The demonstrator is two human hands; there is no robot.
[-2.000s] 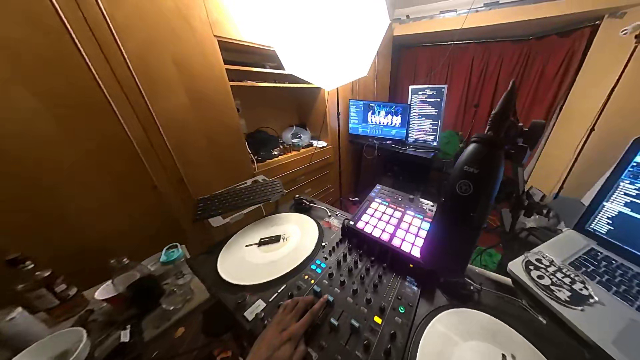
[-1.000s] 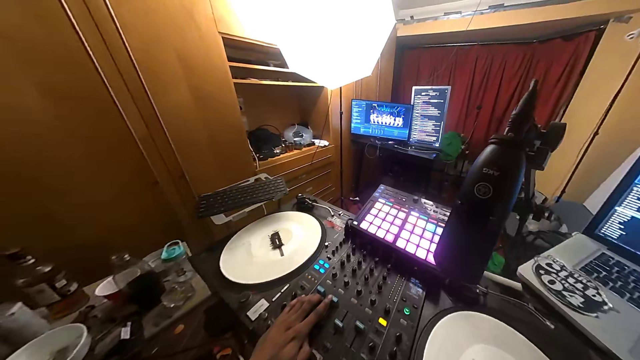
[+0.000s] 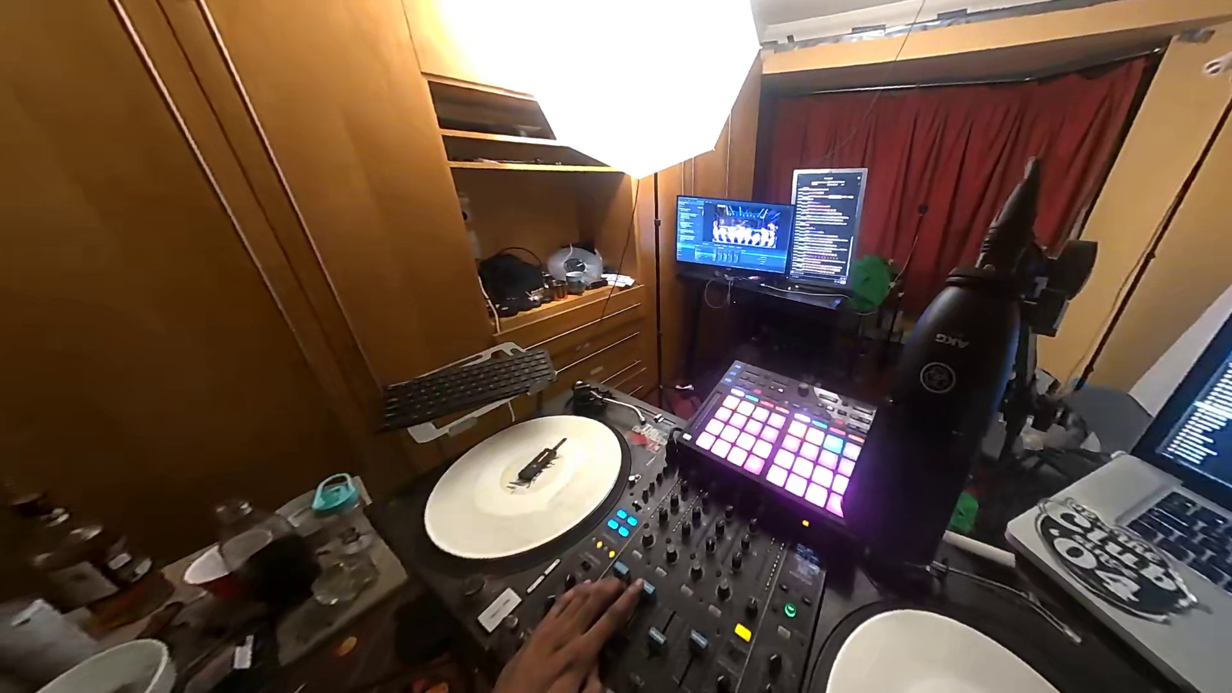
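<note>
Palm down on the left part of the black DJ mixer point(image 3: 712, 577) lies my left hand point(image 3: 577, 635), fingers spread and fingertips at the blue-capped faders. It grips nothing that I can see. Just above it is the left turntable's white record point(image 3: 525, 486), with a small black object on its label. A pad controller point(image 3: 780, 438) with pink and white lit pads sits behind the mixer. The right turntable's white record point(image 3: 934, 659) shows at the bottom edge. My right hand is out of view.
A black AKG microphone point(image 3: 948, 375) stands tall beside the pads. At right is a stickered laptop point(image 3: 1107, 568). A keyboard point(image 3: 472, 385) rests behind the left turntable. Glasses, bottles and a teal-lidded container point(image 3: 335, 493) crowd the lower left; two monitors point(image 3: 736, 234) stand farther back.
The black object on the left record has turned between frames, as the record rotates. My left hand stays over the mixer's left faders, its fingers slightly shifted.
</note>
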